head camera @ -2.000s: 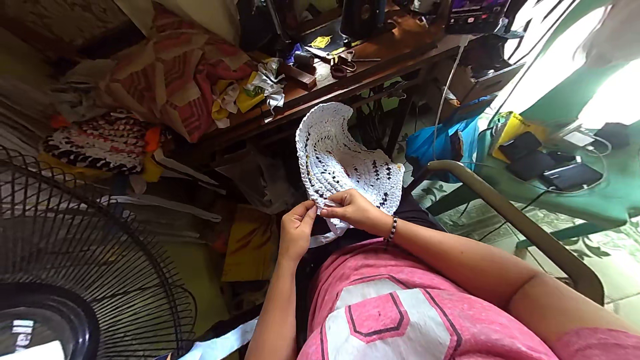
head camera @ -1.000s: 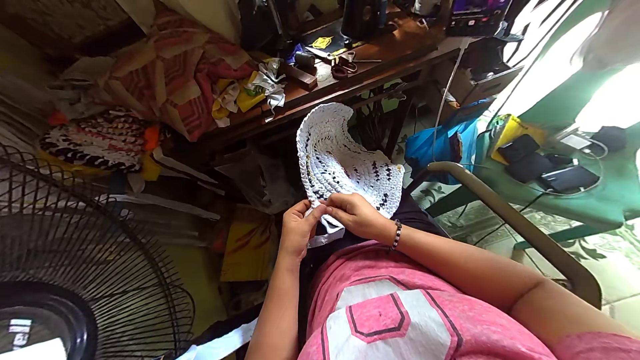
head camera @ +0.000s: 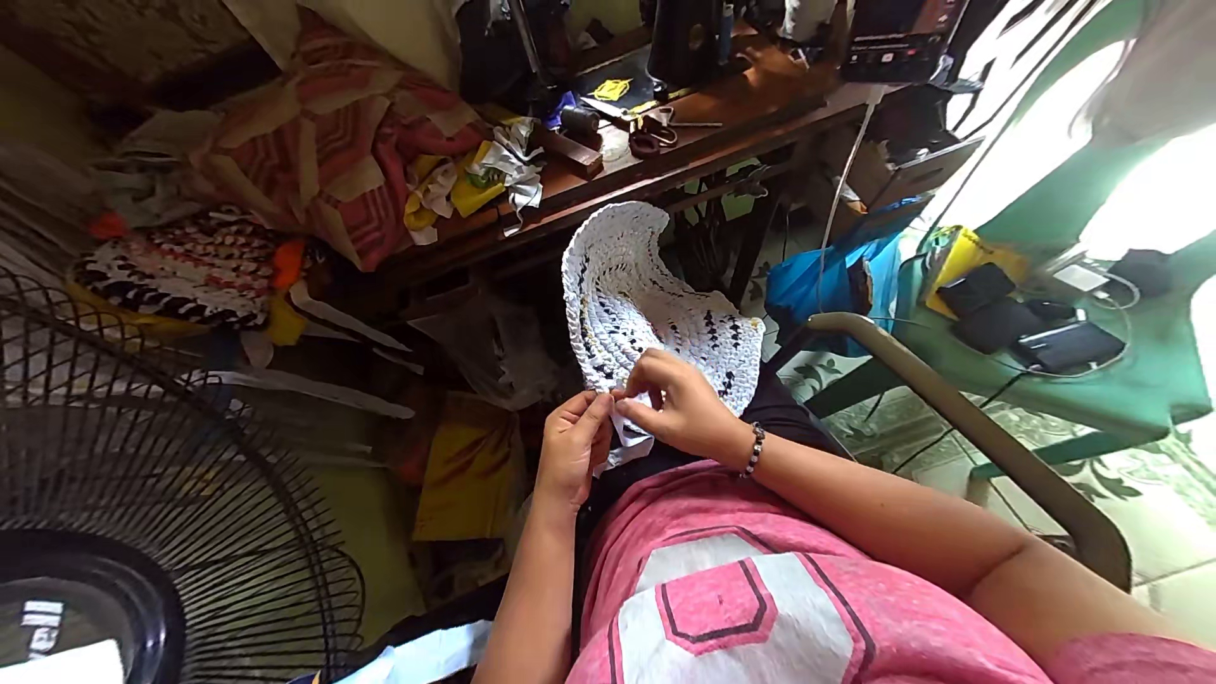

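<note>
A white woven fabric mat (head camera: 655, 304) with rows of small black flecks lies curled over my lap. My left hand (head camera: 575, 442) pinches the mat's near edge between thumb and fingers. Close against it, my right hand (head camera: 679, 404) has thumb and index finger together at the same edge, its other fingers curled. A white fabric strip (head camera: 629, 439) hangs below the fingertips. Whether a small tool is between the fingers cannot be seen.
A black fan (head camera: 218, 494) stands at the left. Beyond the mat is a wooden table (head camera: 731, 104) with scissors, cloth scraps and a dark box. At the right are a metal armrest (head camera: 959, 408), a blue bag (head camera: 807, 285) and a green chair (head camera: 1092, 380) holding electronic devices.
My right hand's fingers have shifted slightly at the mat's edge and are now more curled and raised. The left hand keeps its pinch, and the mat stays in place.
</note>
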